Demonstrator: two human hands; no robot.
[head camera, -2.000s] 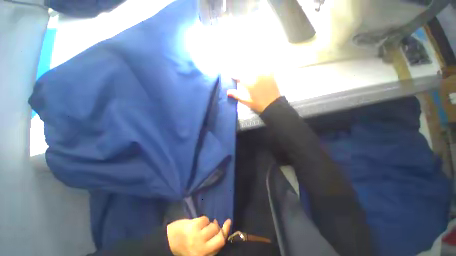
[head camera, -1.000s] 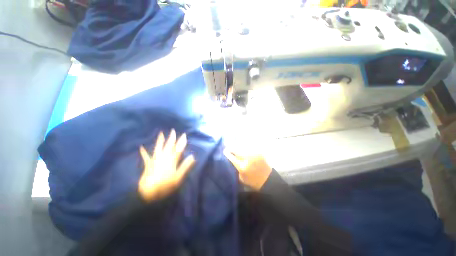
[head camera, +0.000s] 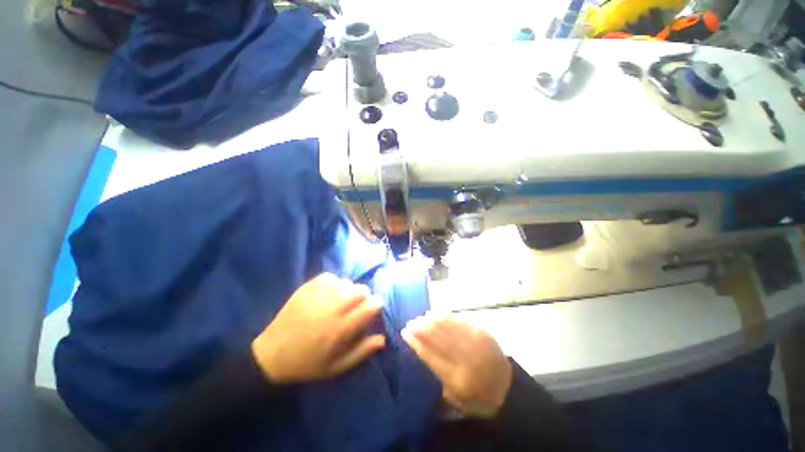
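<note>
The navy garment piece (head camera: 194, 256) lies heaped left of the needle and runs down toward me. A narrow folded navy strip (head camera: 406, 296) lies in the bright light in front of the presser foot. My left hand (head camera: 327, 327) lies on the cloth left of the strip, fingers bent and pointing right. My right hand (head camera: 463, 357) is at the strip's right edge, fingertips on the cloth. The white sewing machine (head camera: 565, 132) stands behind. Its shiny lever guard (head camera: 394, 199) is above the work. Glare hides the needle and foot.
Another navy heap (head camera: 207, 71) lies at the back left. A dark rounded rectangle (head camera: 549, 234) is on the machine bed. The pale table front edge (head camera: 653, 353) runs to the right, with navy cloth (head camera: 688, 410) below it. Yellow and orange items are behind the machine.
The view has shifted toward the machine head. My left hand first moved from the cloth's lower end onto the heap, then right toward the strip, its fingers now bent. My right hand stays at the strip's edge.
</note>
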